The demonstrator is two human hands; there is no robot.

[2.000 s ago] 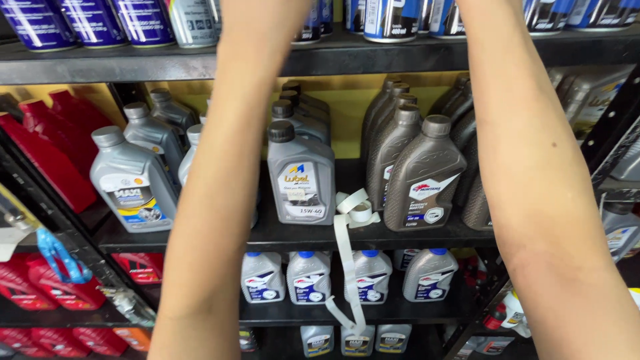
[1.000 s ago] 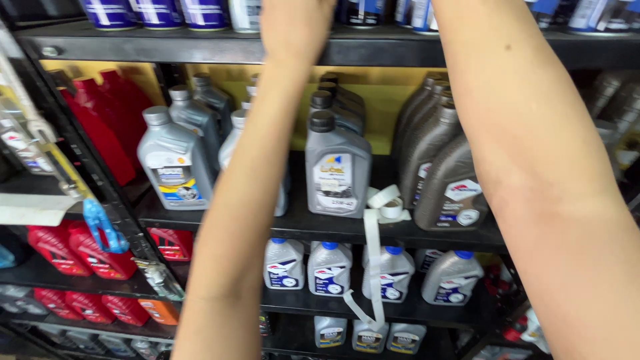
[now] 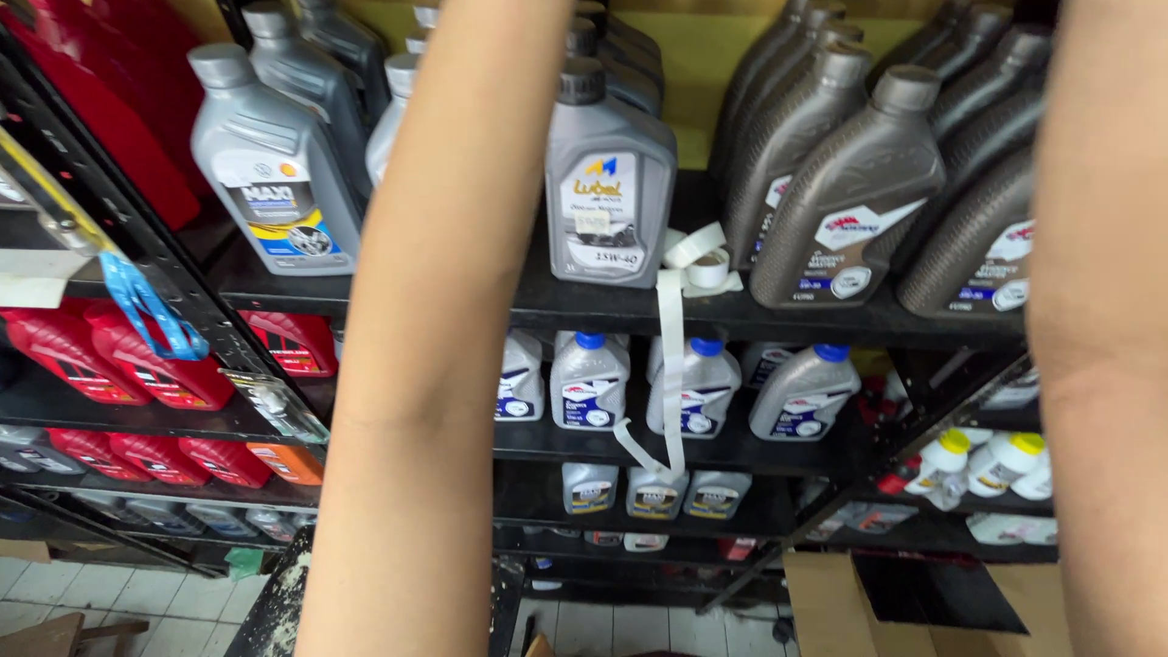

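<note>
Both forearms reach up past the top edge of the head view, so my left hand and my right hand are out of sight, along with anything they hold or touch. Between the forearms, a grey Lubel motor oil bottle stands upright on a black metal shelf. Beside its base lie small rolls of white label tape, and a loose white strip hangs down past the shelf below. Dark grey-brown oil bottles stand to the right. A silver Maxi oil bottle stands left of my left forearm.
Silver bottles with blue caps stand one shelf lower. Red bottles fill shelves at the left, near a slanted black upright with a blue strap. An open cardboard box sits on the tiled floor at the lower right.
The view has tilted down, so the upper shelf of cans seen earlier is out of frame. My left hand, partly seen at the top before, is no longer visible.
</note>
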